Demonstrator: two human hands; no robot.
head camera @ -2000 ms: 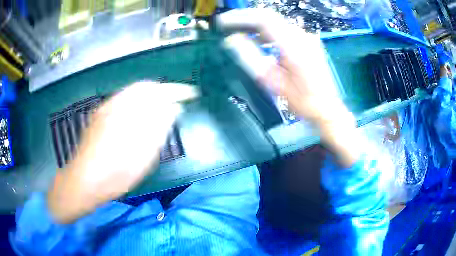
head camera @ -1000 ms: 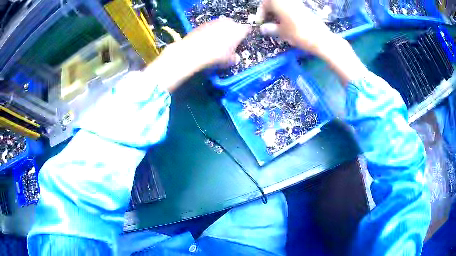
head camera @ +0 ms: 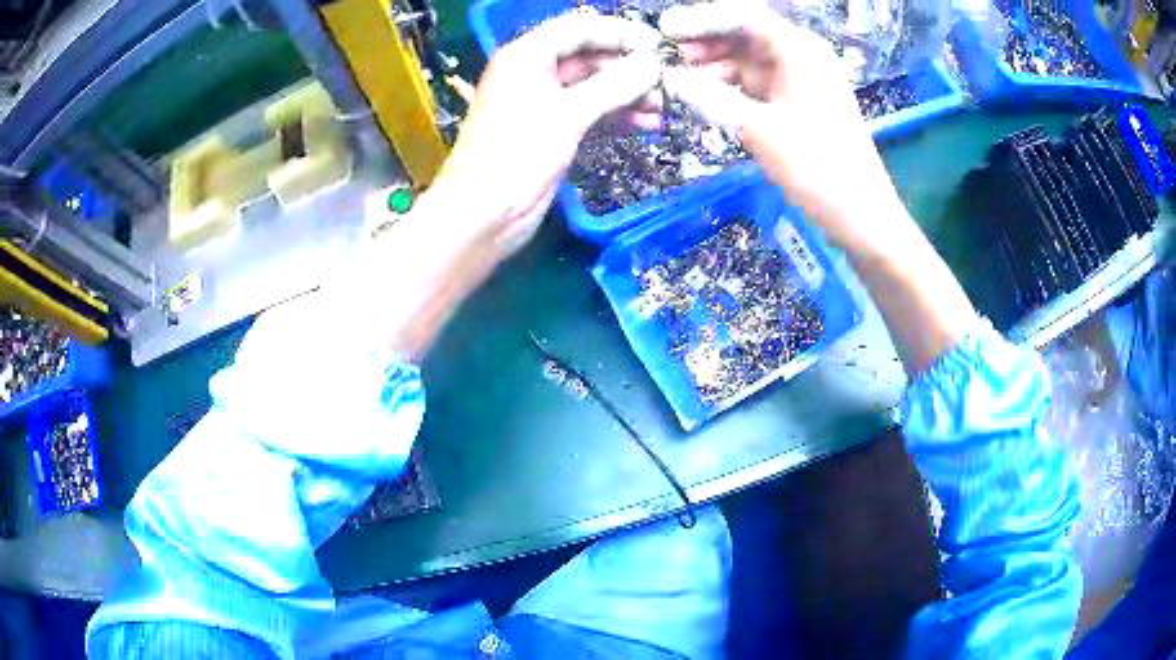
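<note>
My left hand (head camera: 561,90) and my right hand (head camera: 761,77) meet at the fingertips over the large blue parts bin (head camera: 606,232). They pinch small dark and shiny metal contacts (head camera: 664,54) between them; the exact shape and number cannot be told. The large bin holds mixed silver and dark pieces, partly hidden behind my hands. The small blue parts bin (head camera: 638,338) stands in front of it, with many loose small metal pieces inside.
The press machine's base plate (head camera: 245,290) with cream fixture blocks (head camera: 264,161), yellow bar (head camera: 387,84) and green button (head camera: 400,200) are at left. Black housings (head camera: 1070,206) lie at right. A thin black cable (head camera: 632,432) lies on the green mat. Small bin (head camera: 65,451) far left.
The housing held two seconds ago is out of my hands. My hands went to the large bin, then closed together at the fingertips around small pieces. The view turned right.
</note>
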